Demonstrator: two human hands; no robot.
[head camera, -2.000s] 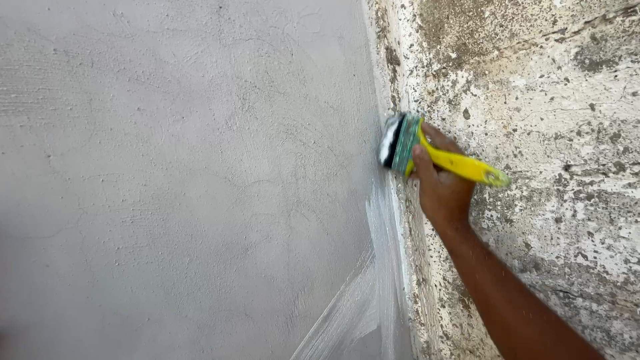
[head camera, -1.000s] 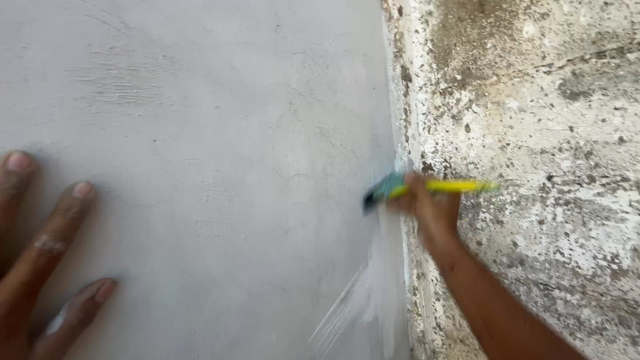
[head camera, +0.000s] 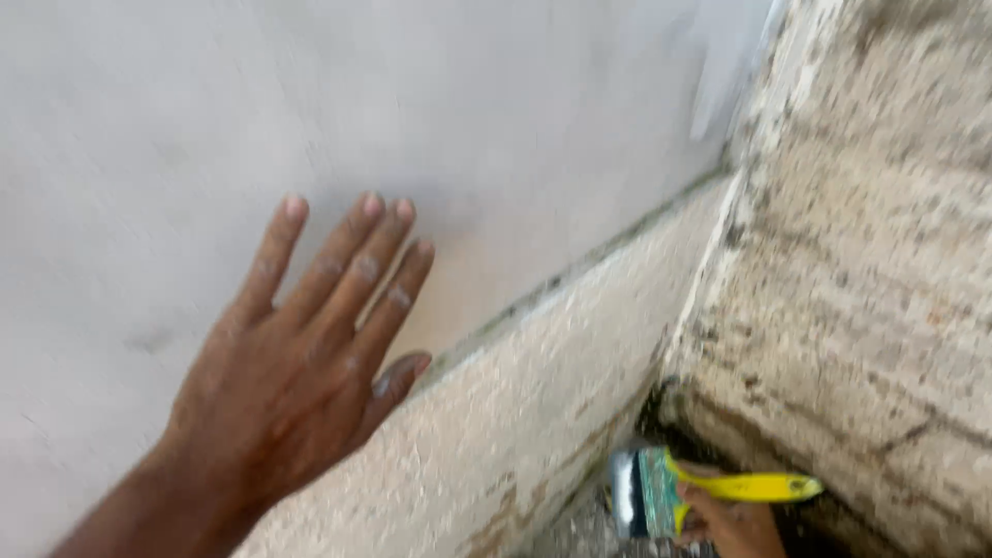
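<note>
My left hand (head camera: 287, 372) lies with fingers spread against the smooth pale grey wall (head camera: 504, 101), with white smears on its knuckles. Low at the right, my right hand (head camera: 725, 515) grips a paintbrush (head camera: 659, 492) with a yellow handle and a green, paint-smeared ferrule. White paint coats part of its dark bristles, which point left. The brush is held near the bottom of the wall corner; whether it touches anything cannot be told.
A rough, off-white lower band (head camera: 542, 372) runs below the grey wall, with a ledge line between them. On the right stands a weathered, stained wall (head camera: 868, 256). Grey rough ground (head camera: 577, 531) shows at the foot of the corner.
The view has swung down to the wall's foot. My right hand, with the brush, has come away from the grey wall's right edge. My left hand, partly in view a second ago, now shows whole.
</note>
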